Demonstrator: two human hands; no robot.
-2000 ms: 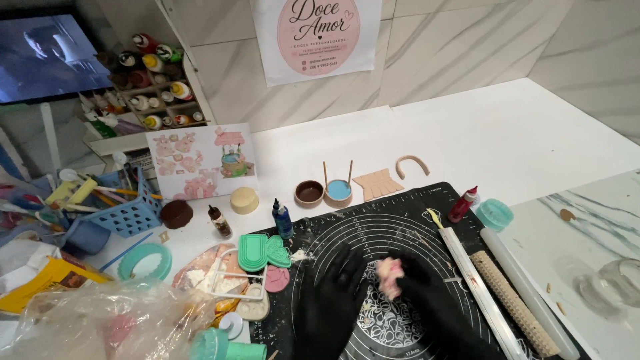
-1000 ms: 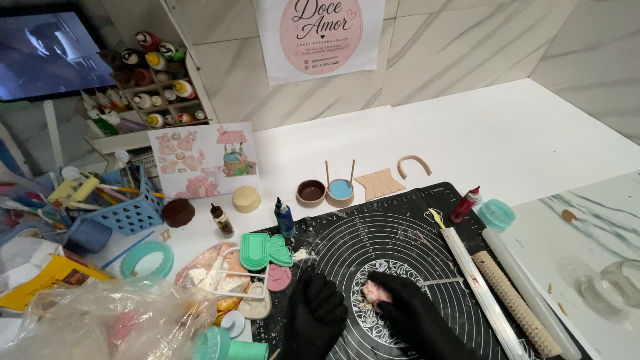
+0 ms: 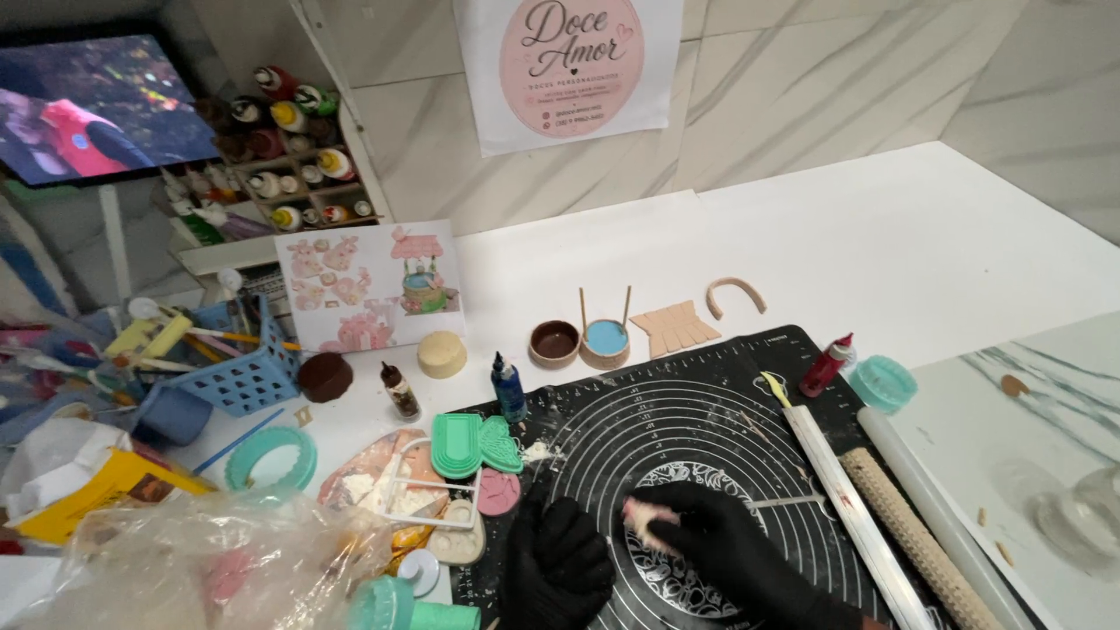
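Note:
My right hand (image 3: 713,534), in a black glove, pinches a lump of pink and cream modelling paste (image 3: 649,522) over the printed centre of the black mat (image 3: 604,420). Beside it on the left, my left hand (image 3: 560,560), also gloved in black, rests over the mat with its fingers curled; whether anything lies inside them is hidden. Green plastic cutters (image 3: 458,444) and a pink paste disc (image 3: 499,492) lie left of my left hand. Behind the mat stand a brown-filled round cup (image 3: 555,343) and a blue-topped one with two sticks (image 3: 605,341), near a scored paste piece (image 3: 675,328) and a paste arch (image 3: 737,295).
A clear plastic bag (image 3: 210,560) and a blue basket of tools (image 3: 236,376) crowd the left. Small bottles, blue (image 3: 507,389) and red (image 3: 826,366), stand at the mat's edges. Textured (image 3: 919,534) and smooth (image 3: 945,516) rolling pins lie right. A picture sheet (image 3: 372,284) leans behind.
Two seconds ago the lump was held higher over the mat, between my hands. My right hand has lowered with it, and my left hand has drawn back with its fingers curled.

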